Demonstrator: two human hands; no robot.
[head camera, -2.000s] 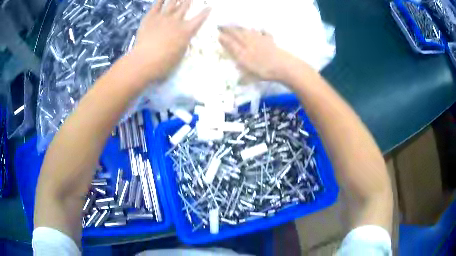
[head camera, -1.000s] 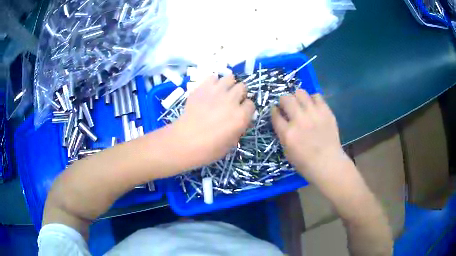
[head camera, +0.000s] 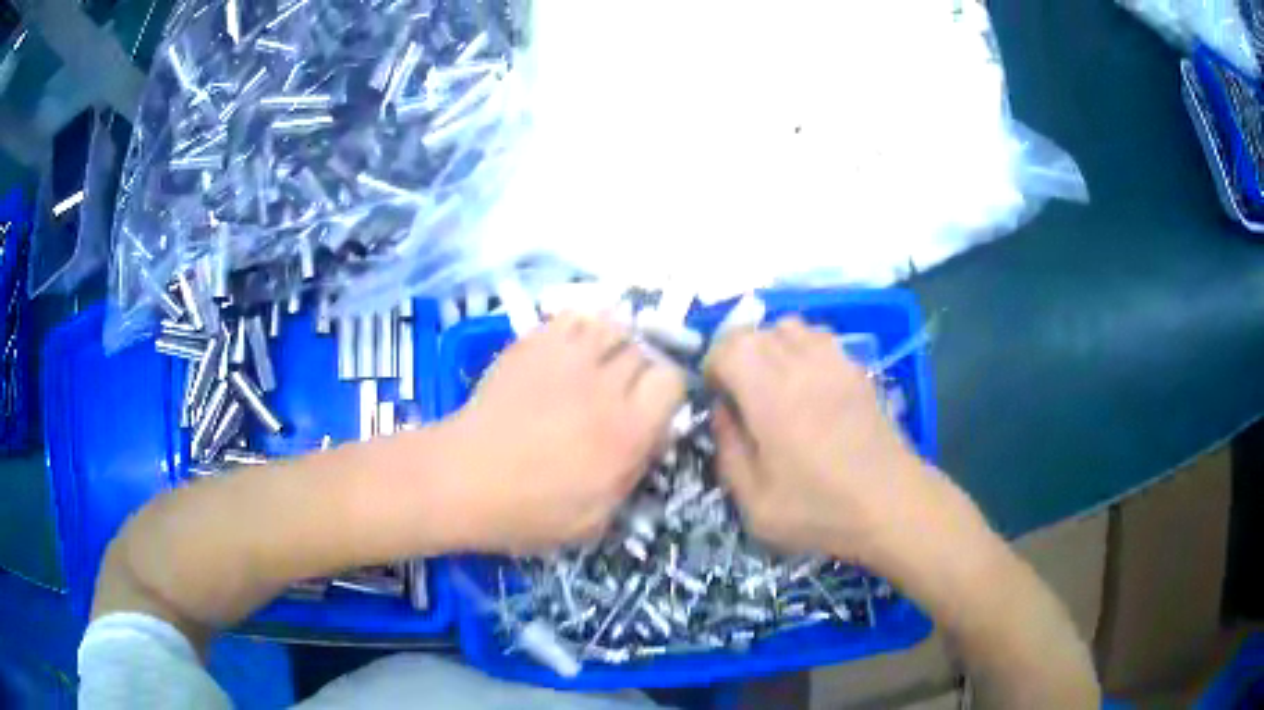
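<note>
My left hand (head camera: 589, 423) and my right hand (head camera: 797, 423) are close together over the right blue tray (head camera: 693, 671). Their fingers are bent down at the heap of thin metal pins (head camera: 693, 590). The hands are blurred, and whether the fingertips hold pins is hidden. White plastic sleeves lie by the fingers, and one white sleeve (head camera: 546, 646) lies at the tray's front left. A bright white sleeve appears at my right fingertips, but I cannot tell if it is held.
A clear bag of metal tubes (head camera: 326, 132) and a bag of white sleeves (head camera: 756, 139) lie behind the trays. A blue tray with loose tubes (head camera: 298, 402) is at the left. Another blue tray (head camera: 1227, 139) is at the far right. Cartons (head camera: 1164, 562) stand at the lower right.
Both hands have come off the white sleeve bag down to the pin tray. Since one second ago they have drawn closer together. The whole view has also shifted.
</note>
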